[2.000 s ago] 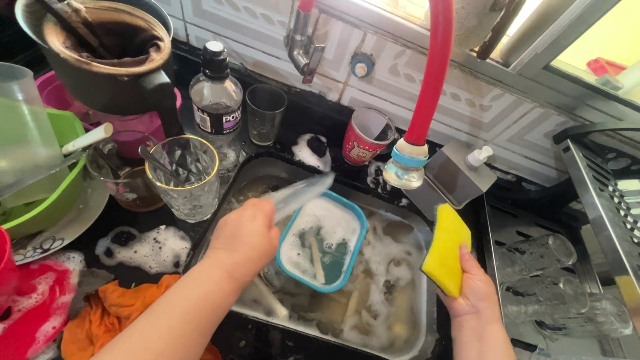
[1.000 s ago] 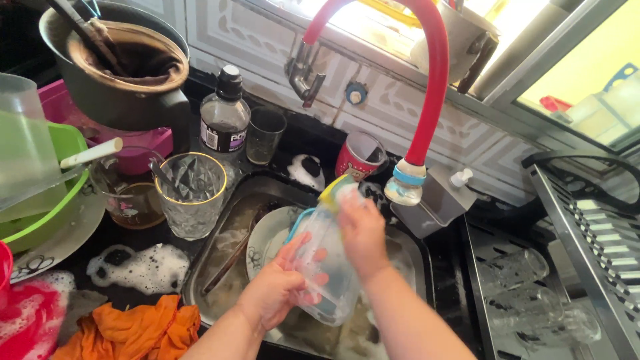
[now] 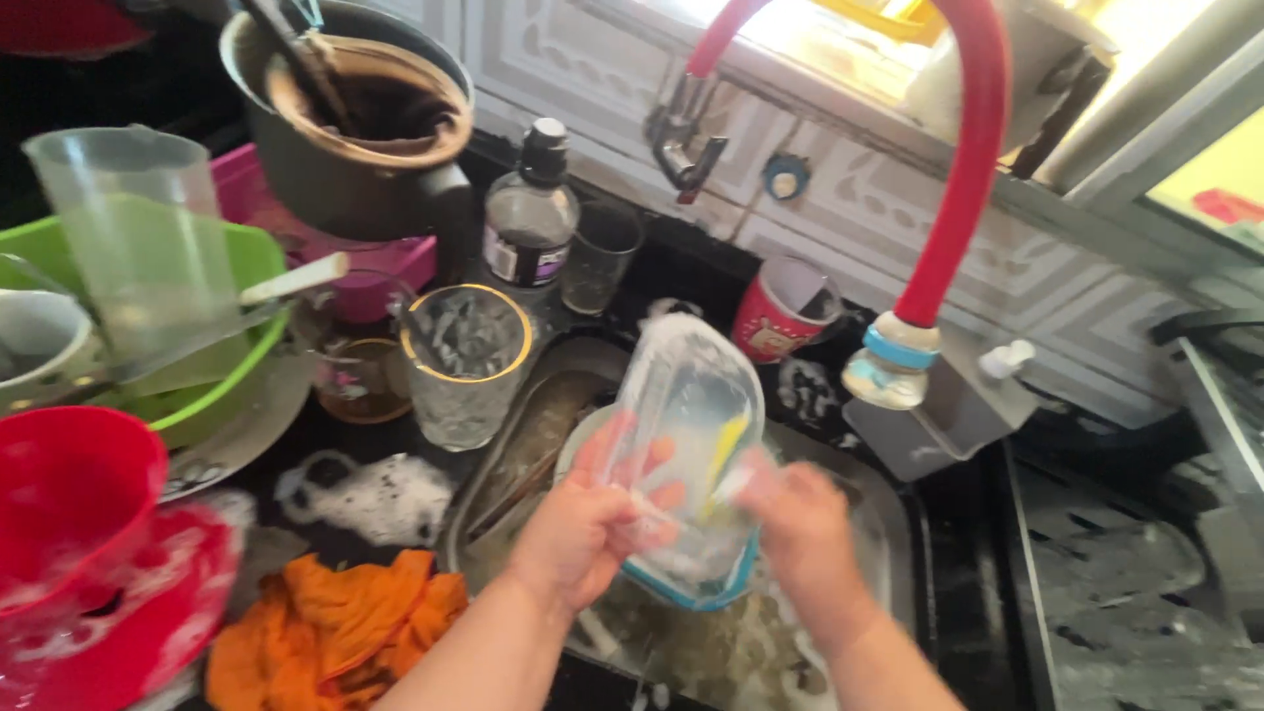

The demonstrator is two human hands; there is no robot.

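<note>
My left hand [image 3: 592, 513] grips a clear plastic container [image 3: 686, 395] with a blue rim, tilted up over the sink. On its right side my right hand [image 3: 800, 523], blurred, is closed on a yellow sponge [image 3: 726, 459], seen mostly through the clear plastic. Beneath them a metal sink basin [image 3: 904, 543] holds cloudy, sudsy water, with part of a white plate [image 3: 583, 439] behind the container. A red flexible faucet hose [image 3: 973, 168] ends in a spray head [image 3: 891, 360] to the right, above the basin's far edge.
On the left stand a gold-rimmed glass [image 3: 464, 395], a bottle [image 3: 531, 212], a dark glass [image 3: 600, 257], a pot [image 3: 370, 188], a green basin [image 3: 267, 257] and a red bowl [image 3: 74, 504]. An orange cloth [image 3: 331, 627] lies nearby. A red cup [image 3: 780, 311] is behind the sink, a dish rack [image 3: 1037, 573] right.
Two seconds ago the sponge was apart at the right and the blue-rimmed container sat in the basin; now both hands are together at the raised container. Since one second ago, the container has turned.
</note>
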